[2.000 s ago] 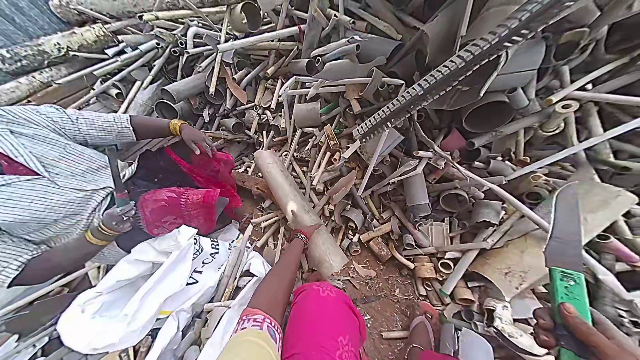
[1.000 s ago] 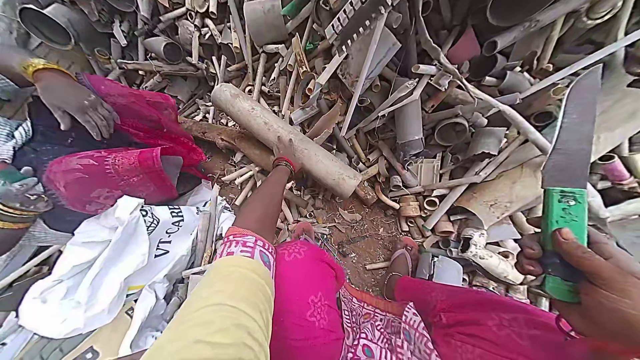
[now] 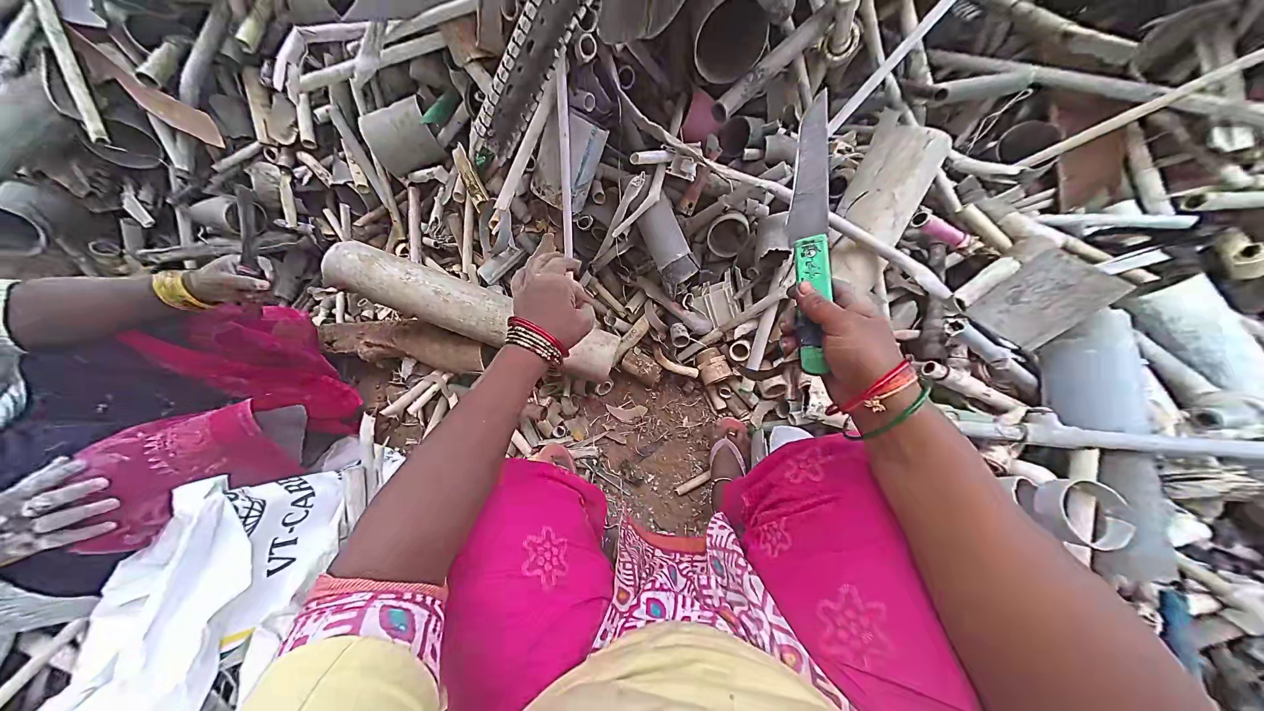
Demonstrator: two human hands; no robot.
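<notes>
My right hand (image 3: 839, 331) grips a large knife (image 3: 812, 188) by its green and black handle, blade pointing up and away from me. Just above a thick pale pipe (image 3: 434, 286) is my left hand (image 3: 553, 301), its fingers bent around the lower end of a thin white strip (image 3: 565, 158) that stands up from the heap. How firmly the fingers hold it is hard to see. The thick pipe lies slanted in front of my knees, over a brown pipe piece (image 3: 405, 341). Short pipe offcuts and fittings lie around both.
A co-worker sits at the left, one hand (image 3: 232, 281) near the scrap, the other (image 3: 54, 509) over the lap. Beside them lies a white woven sack (image 3: 296, 533) with writing. A long slotted black strip (image 3: 528, 79) juts from the pipe heap. Bare soil (image 3: 657, 454) shows between my feet.
My left hand has left the surface of the thick pipe and is now at the thin white strip. My right hand has brought the knife inward from the far right. The view has shifted.
</notes>
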